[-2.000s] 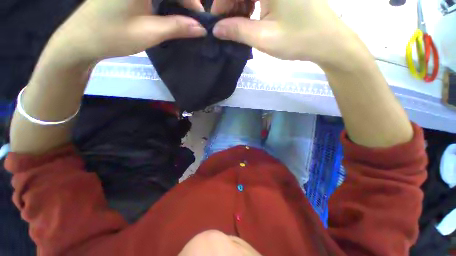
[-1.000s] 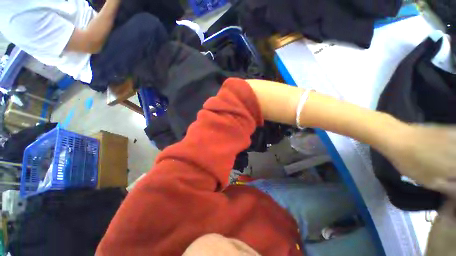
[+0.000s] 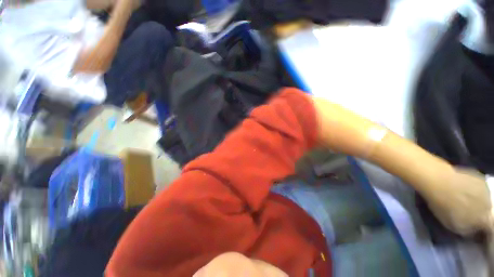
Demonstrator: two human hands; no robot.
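Note:
A black garment lies on the white machine table at the right of the head view, with a patch of white cloth at its top. My left hand is at the right edge of the view, over the lower part of the garment. It is blurred and its fingers are hidden or cut off, so its grip cannot be told. My right hand is out of the picture.
A seated person in a white shirt is at the upper left. Dark cloth is heaped beside the table's blue edge. A blue plastic basket stands at the left by a brown box, with black cloth below.
The view has swung left from the table front to the neighbouring person and baskets. Since one second ago, my left forearm has shifted slightly right and down in the picture, and everything is more blurred.

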